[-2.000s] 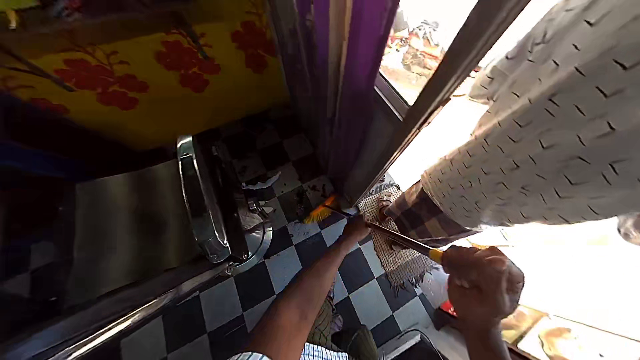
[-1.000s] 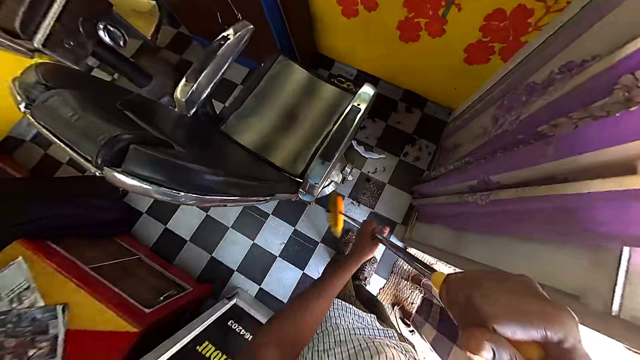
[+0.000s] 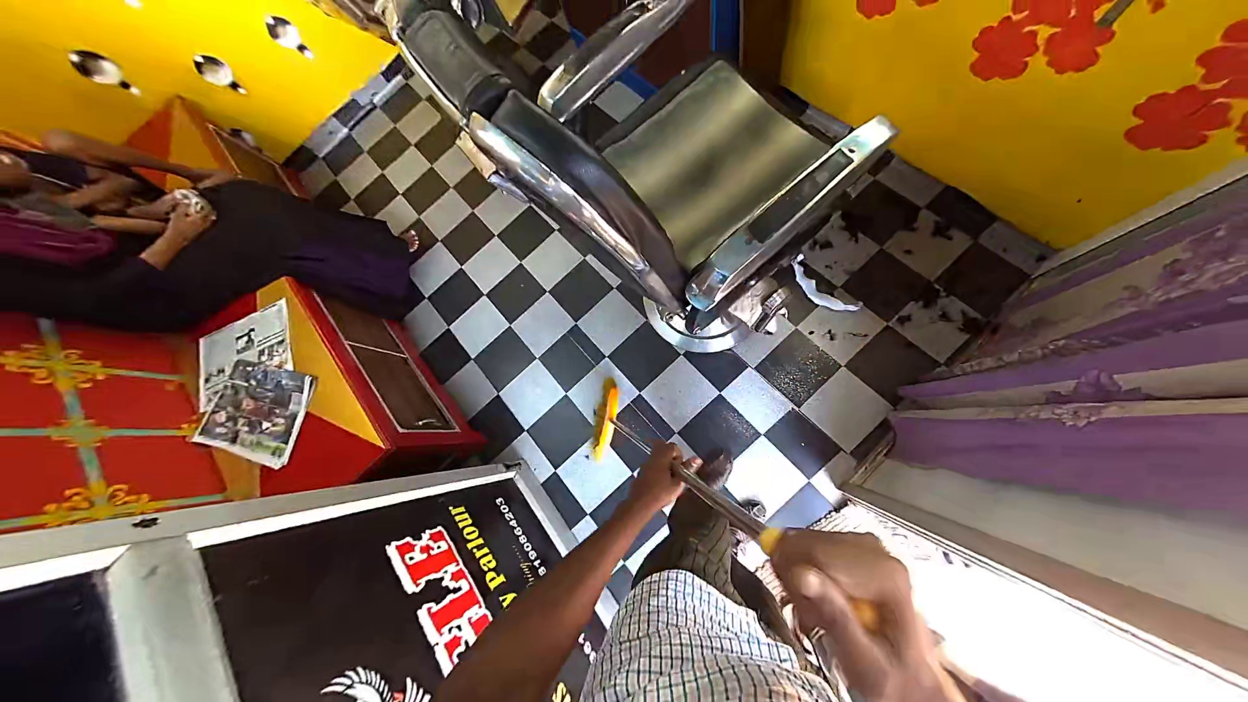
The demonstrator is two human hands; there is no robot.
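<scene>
A long-handled broom with an orange and yellow head (image 3: 606,419) has its head over the checkered floor tiles (image 3: 539,398). My left hand (image 3: 665,478) is closed around the lower part of its metal handle (image 3: 717,500). Nearer the camera, my right hand (image 3: 853,595) grips the yellow upper end of the same handle. Dark hair clippings (image 3: 941,312) lie scattered on the tiles right of the barber's chair base, beside a crumpled white strip (image 3: 821,289).
A barber's chair (image 3: 721,161) stands ahead on a round chrome base (image 3: 707,331). At left, a seated person (image 3: 322,234) is beside a red and yellow cabinet (image 3: 341,380) bearing newspapers (image 3: 255,390). A signed door panel (image 3: 390,575) is lower left, a purple curtain (image 3: 1092,444) at right.
The view has swung far left, away from the doorway where a person in patterned cloth stood. The broom head, earlier near the doorway, is now over tiles left of the chair base. Both hands still hold the handle.
</scene>
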